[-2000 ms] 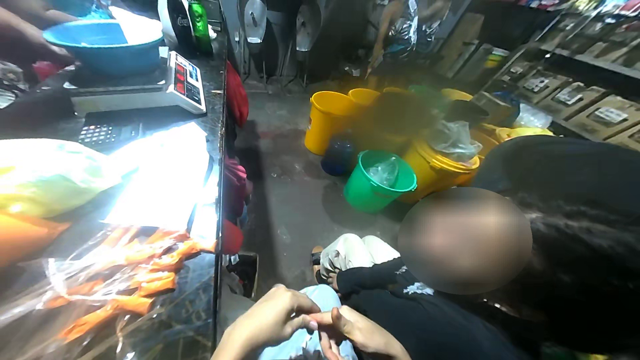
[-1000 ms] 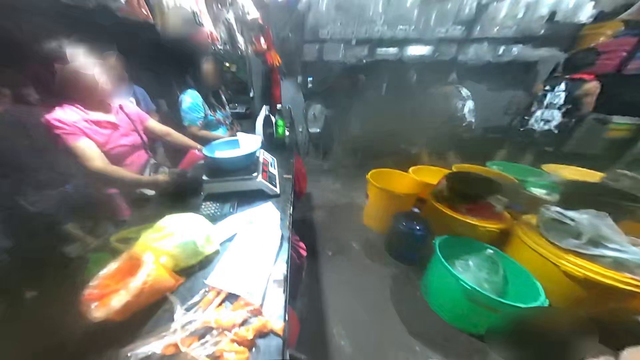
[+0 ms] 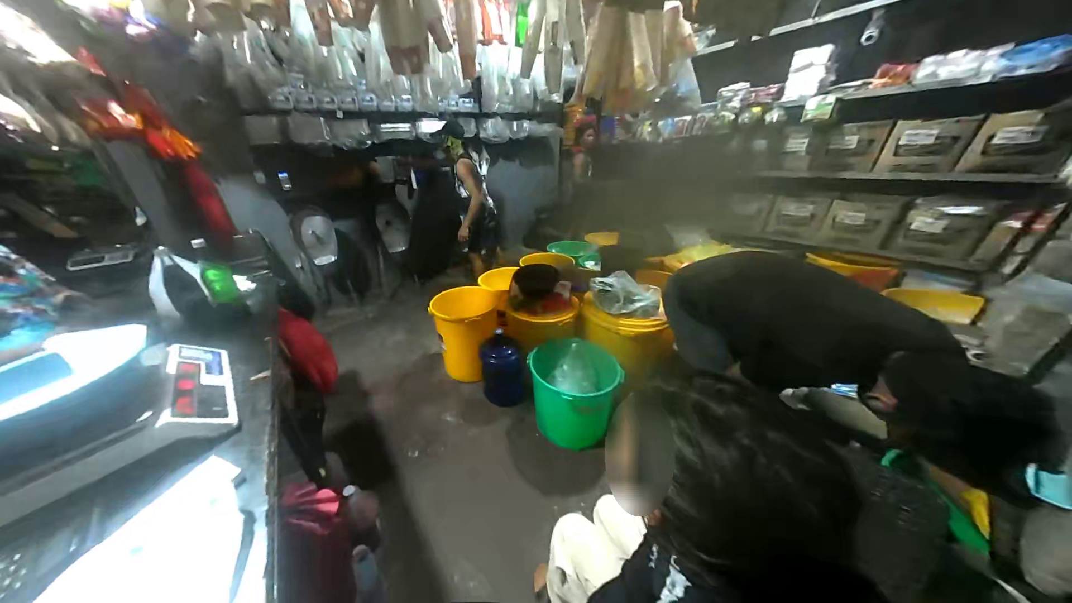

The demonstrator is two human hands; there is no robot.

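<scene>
Neither my left hand nor my right hand shows in the head view now. At the left, a digital scale with red display figures rests on a dark counter. A blurred, bright blue-and-white basin sits on top of the scale. White plastic or paper sheets lie on the counter below it. A green bottle stands behind the scale. On the floor ahead is a green bucket with clear plastic in it, beside a dark blue water jug and several yellow buckets.
A seated person in black and pale trousers is close at the lower right. Another person in black bends over behind. Boxes fill shelves at the right. Someone stands farther back. Red bags hang along the counter's side.
The view has swung about widely. Two seconds ago both my hands showed together at the bottom; they are out of view now. The person in pink seen one second ago is also out of view.
</scene>
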